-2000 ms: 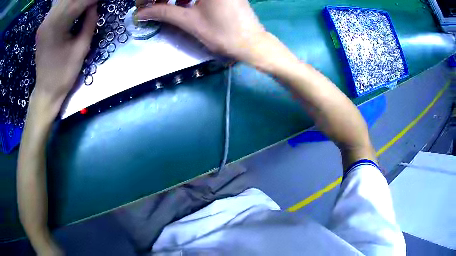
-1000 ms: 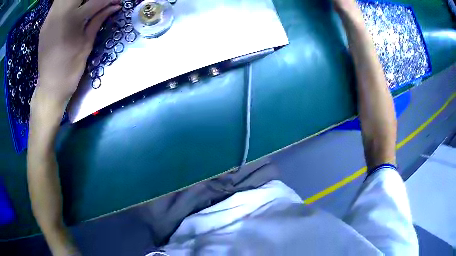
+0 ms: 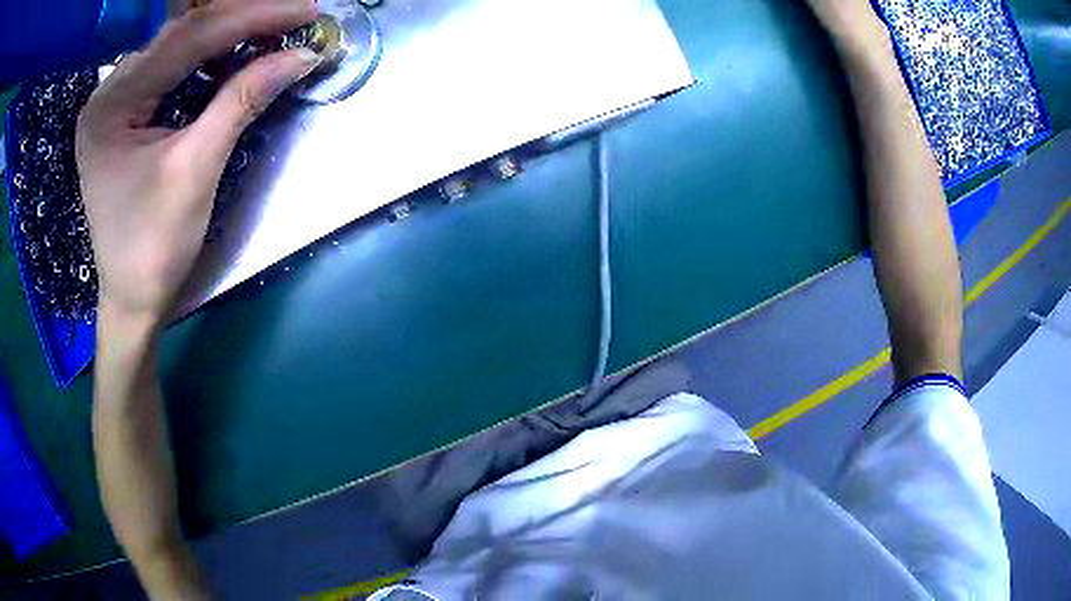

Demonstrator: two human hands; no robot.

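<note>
My left hand is at the upper left, its thumb and index finger closed around the brass-coloured post on the silver box. Whether a ring is between the fingers cannot be told. A clear disc surrounds the post. A few dark rings show beside and behind my left hand; most of the cluster is hidden by it. My right forearm reaches up along the right side; only the base of my right hand shows at the top edge, its fingers cut off.
A blue tray of dark rings lies at the left. A blue tray of small bright parts is at the upper right, beyond my right forearm. A grey cable crosses the green bench. Three round metal knobs sit on the box's front.
My left hand has moved right from the ring cluster to the brass post. My right hand went from the post to the top right edge and stays there. The view has shifted slightly.
</note>
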